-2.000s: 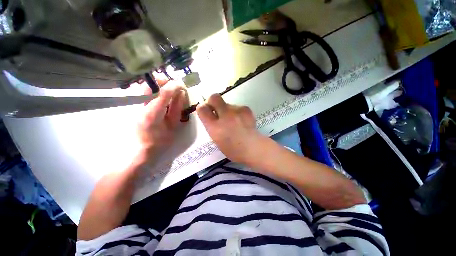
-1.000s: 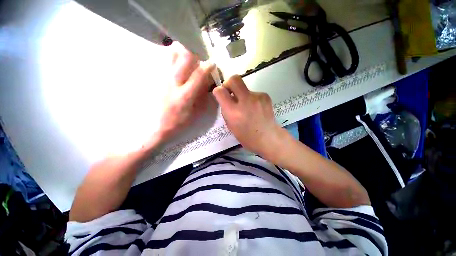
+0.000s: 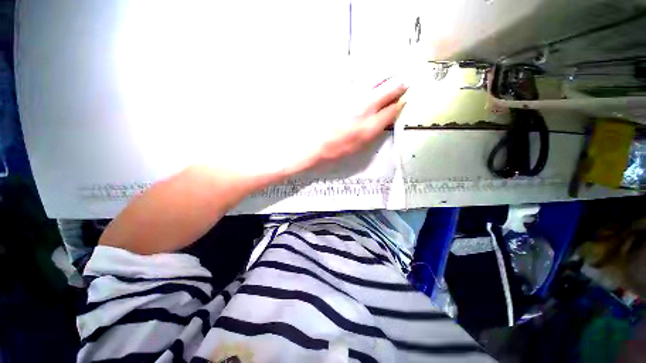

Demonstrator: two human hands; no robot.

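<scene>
My left hand point(image 3: 358, 135) lies on the white table left of the needle area, washed out by the lamp. Its fingertips touch or lie beside a narrow white tape point(image 3: 399, 166); whether they pinch it is unclear. The tape runs from the fingertips down across the printed ruler to the table's front edge. Small shiny metal parts point(image 3: 440, 70) of the sewing machine are right of the fingertips. No small dark piece can be made out at the fingers. My right hand is out of the picture.
Black scissors point(image 3: 520, 145) lie right of the needle area, partly under the machine arm point(image 3: 602, 106). A yellow box point(image 3: 608, 156) stands at the table's right end. Below the edge is a blue crate point(image 3: 433, 244) with black white-striped fabric point(image 3: 471, 287) and clear plastic.
The view has turned and shifted. My right hand has left the work and the picture. My left hand is now stretched out flatter, and the white tape lies across the table down to its edge.
</scene>
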